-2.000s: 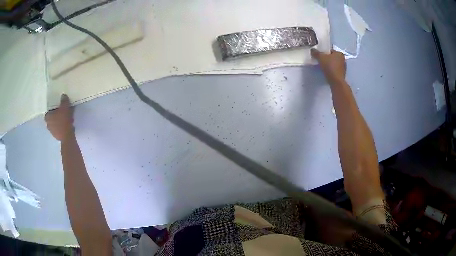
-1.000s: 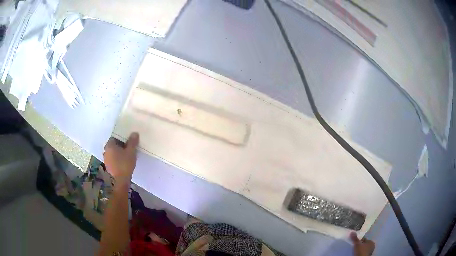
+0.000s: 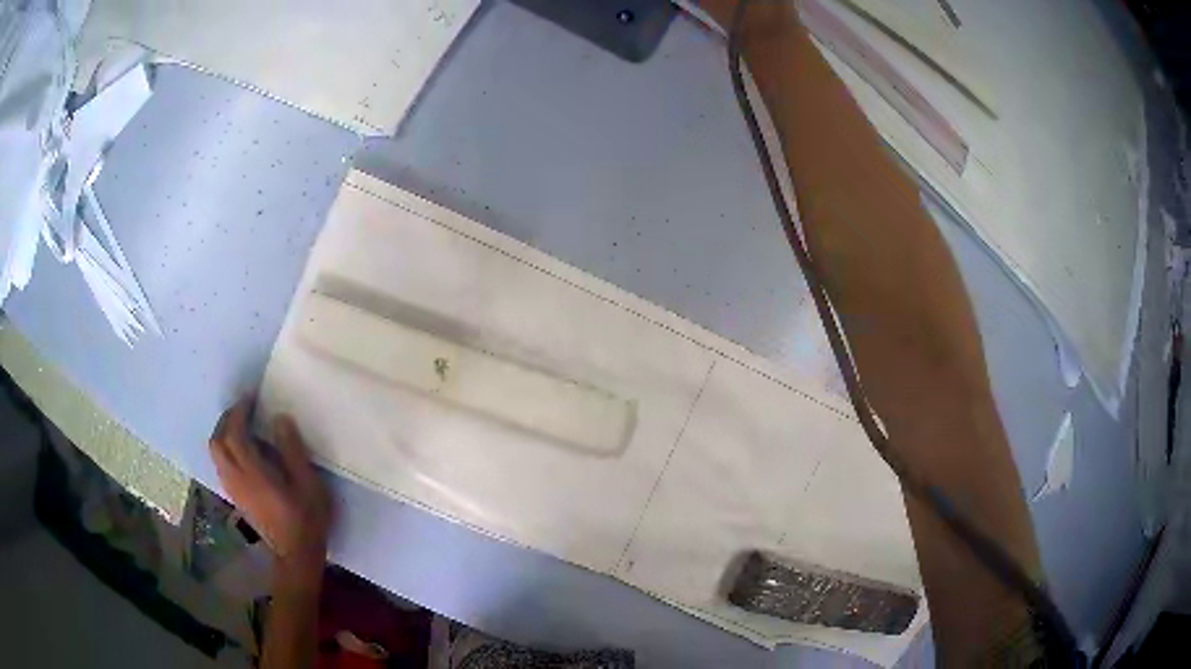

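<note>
The white cut panel stack lies aslant on the table, with thin drawn lines on its top sheet. A pale weight rests on its left part and a dark shiny weight near its lower right end. My left hand is at the stack's lower left corner, thumb and fingers apart. My right arm reaches across the stack's right end; my right hand is cut off by the top edge, beside the dark base plate. What it holds is hidden.
A grey cable runs down along my right arm. More white cloth lies at the upper left, with offcuts beside it. Another lay at the right bears a pinkish strip. Mixed scraps lie below the table edge.
My right hand has left the stack's lower right corner and moved to the far side by the base plate. My left hand has shifted slightly left and down, its fingers spread. Both weights remain on the stack.
</note>
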